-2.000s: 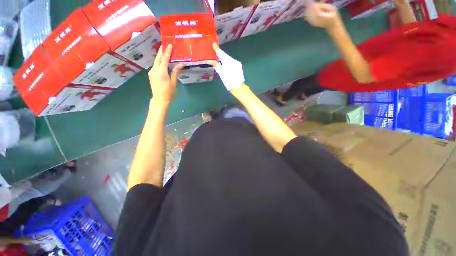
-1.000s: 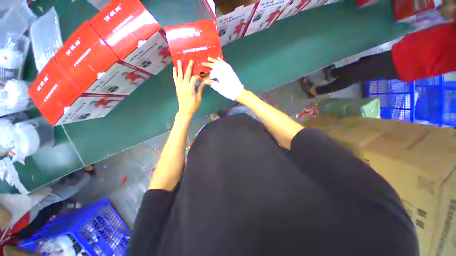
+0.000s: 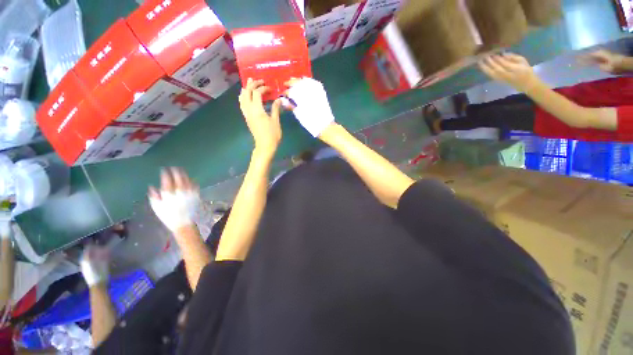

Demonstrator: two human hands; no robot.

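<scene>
A retail box with a red lid [image 3: 272, 54] stands on the green bench in front of me, its lid face towards me. My left hand [image 3: 262, 118], bare, has its fingers on the lid's near edge. My right hand [image 3: 310, 105], in a white glove, presses the same edge on the right. Both thumbs meet near the middle of that edge. The box's near side is mostly hidden behind my hands. A row of closed red-lidded boxes [image 3: 111, 73] stands to the left.
Open boxes [image 3: 444, 41] stand at the right, beside the hand of a person in red [image 3: 510, 73]. Gloved hands of another person [image 3: 175, 201] are at lower left. Bagged items [image 3: 29, 177] lie at far left. Brown cartons [image 3: 541, 222] and blue crates [image 3: 555, 154] are at right.
Both hands have moved from the lid's sides to its near edge. Another person's gloved hands have come in at lower left. Open boxes now show at the right.
</scene>
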